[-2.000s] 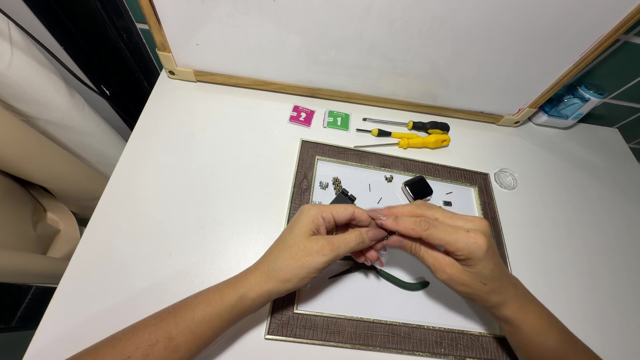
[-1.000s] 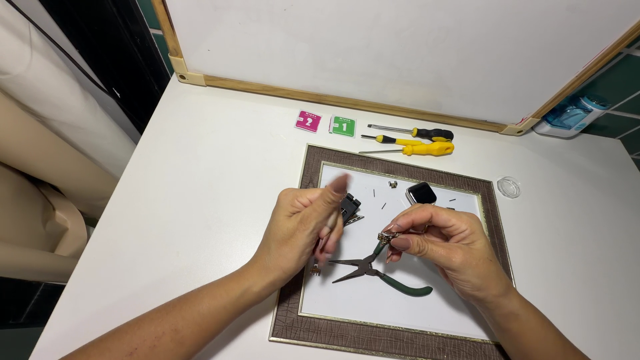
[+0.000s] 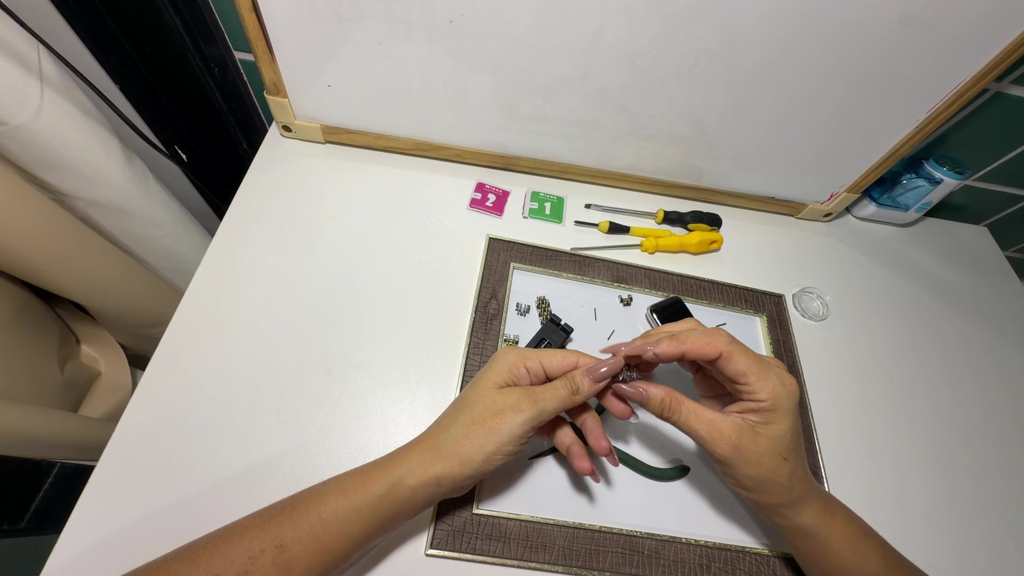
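Note:
My left hand (image 3: 544,392) and my right hand (image 3: 712,400) meet above the framed white board, their fingertips pinching a small metal watch-band piece (image 3: 628,373), mostly covered by the fingers. Below them lie pliers with green handles (image 3: 652,468), partly hidden by my left hand. A black plastic link-removal tool (image 3: 550,332) rests just beyond my left hand. Metal band links (image 3: 544,308) lie beside it, another link (image 3: 625,300) farther right, and thin pins (image 3: 594,314) between. Behind my right fingers is a smartwatch case (image 3: 669,310) with a dark screen.
The brown textured frame (image 3: 624,270) borders the work surface. Beyond it lie yellow-and-black screwdrivers (image 3: 680,242), a pink wipe packet (image 3: 489,199) and a green one (image 3: 545,206). A small clear round dish (image 3: 811,304) sits to the right. A wood-edged whiteboard (image 3: 560,170) stands behind.
One second ago my hands were apart, with the metal piece in my right fingers and the pliers in fuller view. My left hand has moved right, and both hands now meet at the piece.

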